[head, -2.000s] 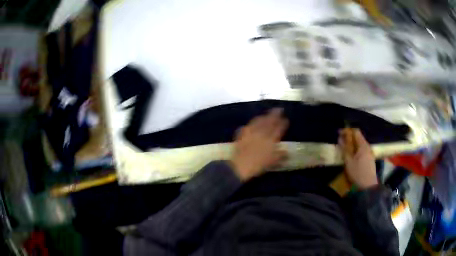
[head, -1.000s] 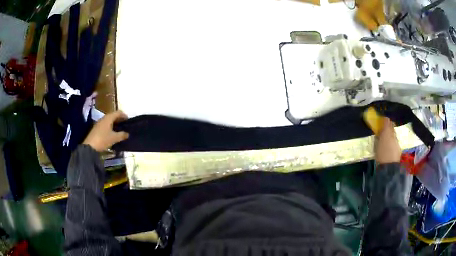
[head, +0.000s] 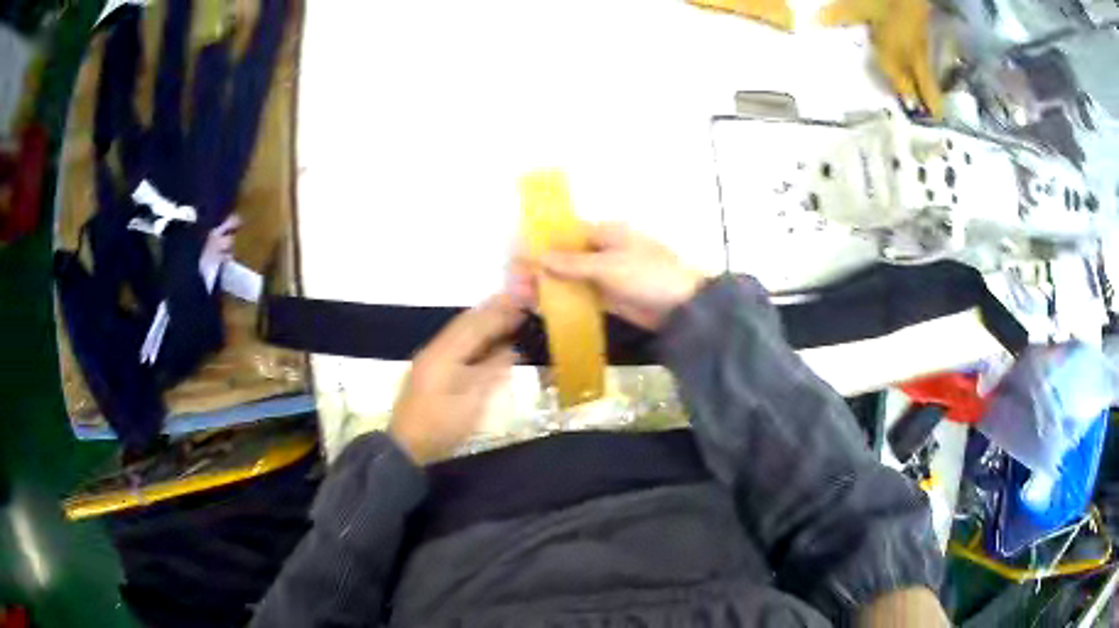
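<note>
A long dark band lies along the front of the white table, from its left edge to beside the machine. My right hand holds a mustard-brown template strip upright across the middle of the band; its lower end reaches the yellowed table edge. My left hand is at the strip's left side, its fingertips close to my right fingers. It is slightly blurred, and I cannot tell whether it grips anything. The two hands hide the band's middle part.
The sewing machine stands at the right. More brown templates lie behind it. Dark pieces with white ties lie on the brown side stand at the left. Plastic bags are at the lower right.
My left hand has let go of the band's left end and moved to the middle. My right hand has brought the template left from near the machine and now holds it across the band.
</note>
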